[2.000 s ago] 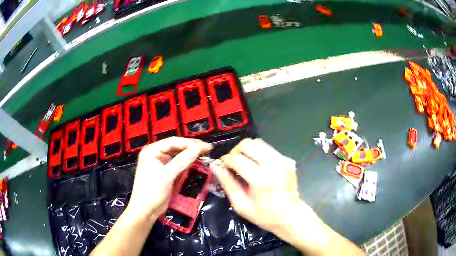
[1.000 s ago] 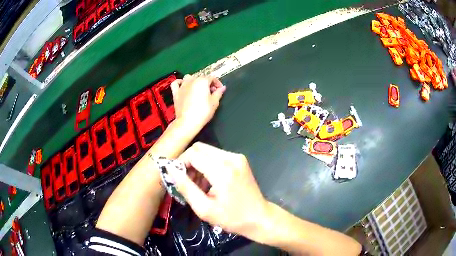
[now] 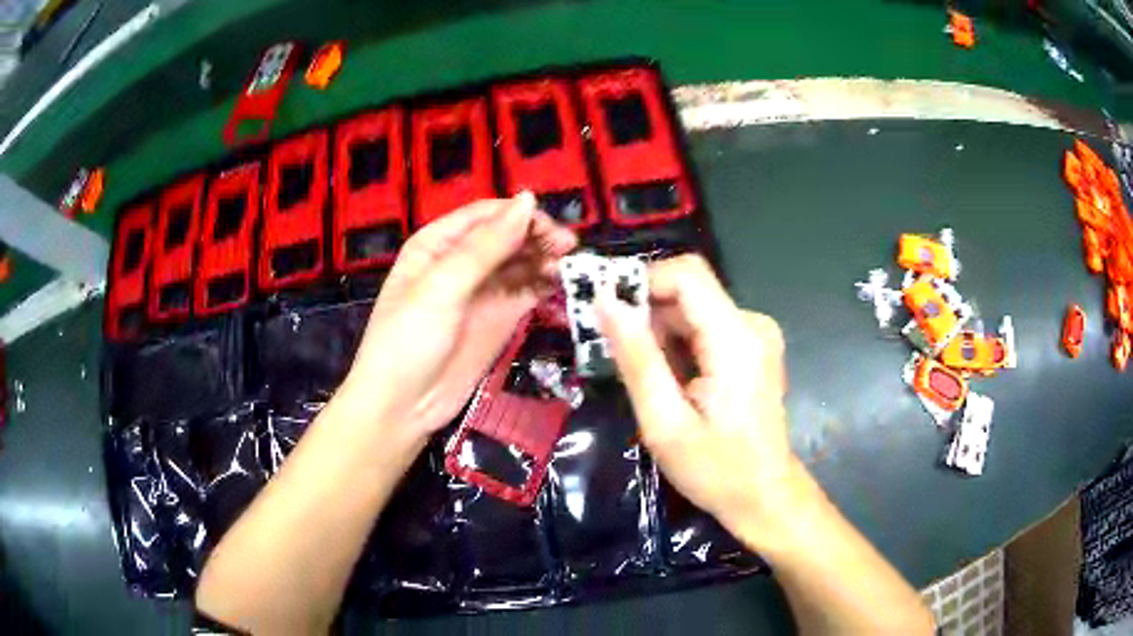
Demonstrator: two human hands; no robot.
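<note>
My right hand (image 3: pixel 714 373) holds a white inner module with black markings (image 3: pixel 600 298) between thumb and fingers, above the tray. My left hand (image 3: pixel 454 311) is at the module's left side with fingers bent; whether its fingertips touch the module or pinch something small cannot be told. A red front housing (image 3: pixel 516 429) lies tilted on the black blister tray (image 3: pixel 286 497) below both hands, its upper end partly hidden by them. A small whitish part (image 3: pixel 553 377) shows at the housing's right edge. A row of several red housings (image 3: pixel 450 155) fills the tray's back pockets.
White modules and orange parts (image 3: pixel 932 311) lie in a pile on the dark green bench at right. A bright orange heap (image 3: pixel 1100 224) is at far right. The green belt (image 3: pixel 423 37) beyond the tray carries a part-assembled unit (image 3: pixel 263 90) and an orange part (image 3: pixel 324 65).
My left hand has come back from the tray's far right corner to beside the module. My right hand still holds the module, now upright with its marked face visible. The view has shifted.
</note>
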